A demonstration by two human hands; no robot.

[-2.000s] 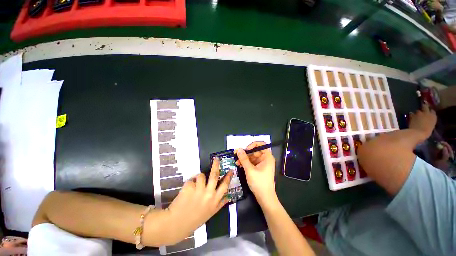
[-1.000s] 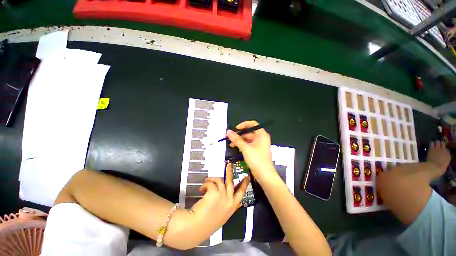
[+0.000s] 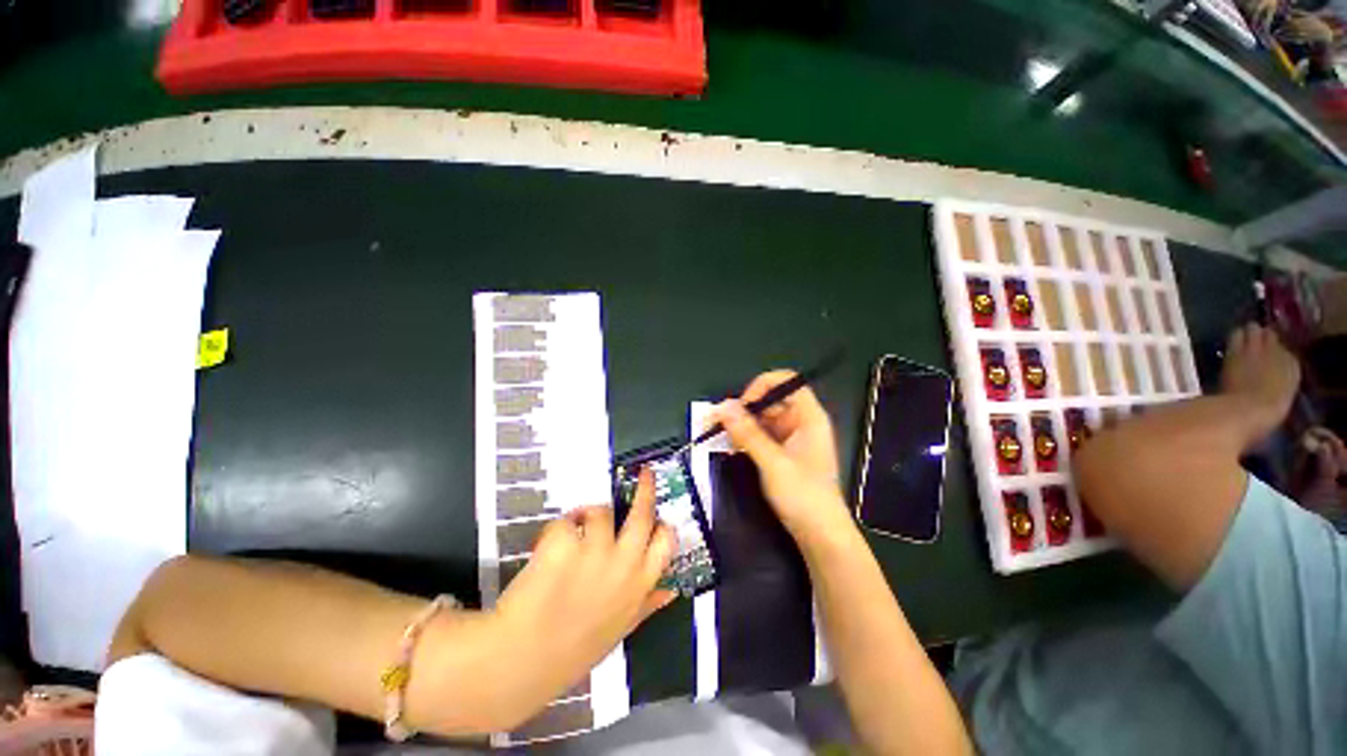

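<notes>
An open black phone unit with a green and silver circuit board lies on the dark green bench. My left hand is on its left side, with fingertips on the board. My right hand holds black tweezers, their tip at the unit's upper edge. A long white liner strip with a column of grey die-cut pieces lies left of the unit. A black adhesive sheet on white backing lies to its right, partly under my right hand. Whether the tweezers' tip holds a piece is too small to tell.
A smartphone lies right of my right hand. A white compartment tray with red-and-black parts stands further right, a neighbour's arm over it. White paper sheets lie at left. A red carrier tray is on the belt beyond the pale edge.
My right hand with the tweezers has moved from the grey-piece strip to the phone unit's upper edge. The black adhesive sheet shows more. The camera view has shifted.
</notes>
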